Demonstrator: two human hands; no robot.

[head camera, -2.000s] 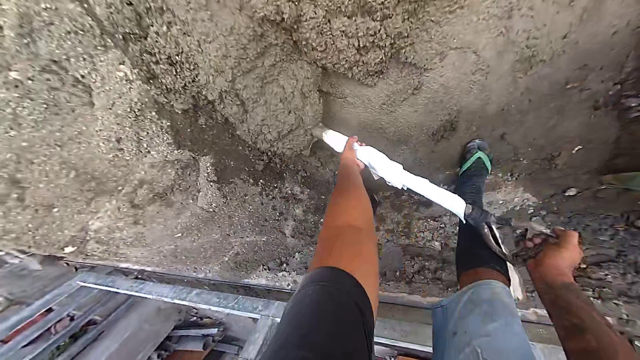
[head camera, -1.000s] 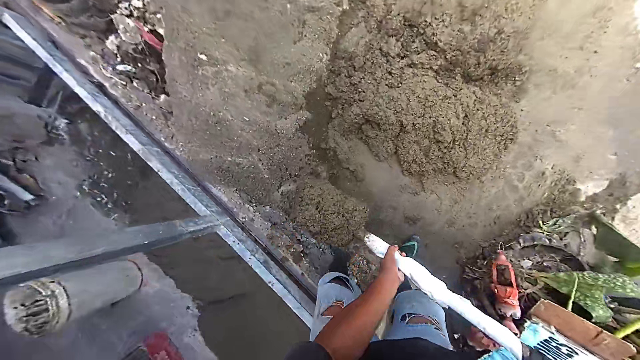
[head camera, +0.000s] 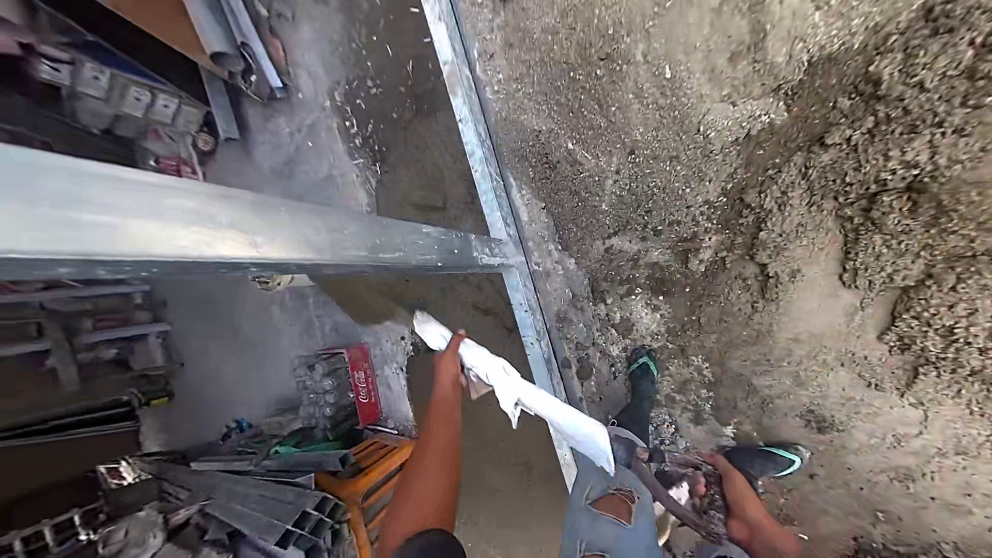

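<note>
A long pole-like thing wrapped in white material (head camera: 535,399) slants across the lower middle. My left hand (head camera: 453,358) is closed around it near its upper left end, over the strip of ground beside the metal frame. At its lower right end a dark, dirty part (head camera: 666,492) continues from the wrapping, and my right hand (head camera: 725,477) is at that part's far end, beside my knee. What the dark part is, I cannot tell. Wet concrete mix (head camera: 907,178) lies in a rough heap at the right.
A galvanized metal beam (head camera: 256,232) runs from the left to a metal rail (head camera: 535,333). A red Coca-Cola crate (head camera: 363,385) with bottles, an orange plastic chair (head camera: 372,480) and stacked metal tubes (head camera: 271,504) stand at lower left. My feet in flip-flops (head camera: 775,459) rest on the rough ground.
The view has swung strongly toward the metal frame. The wrapped thing's free end, at the concrete mix two seconds ago, is now beyond the rail, with my left hand still on it.
</note>
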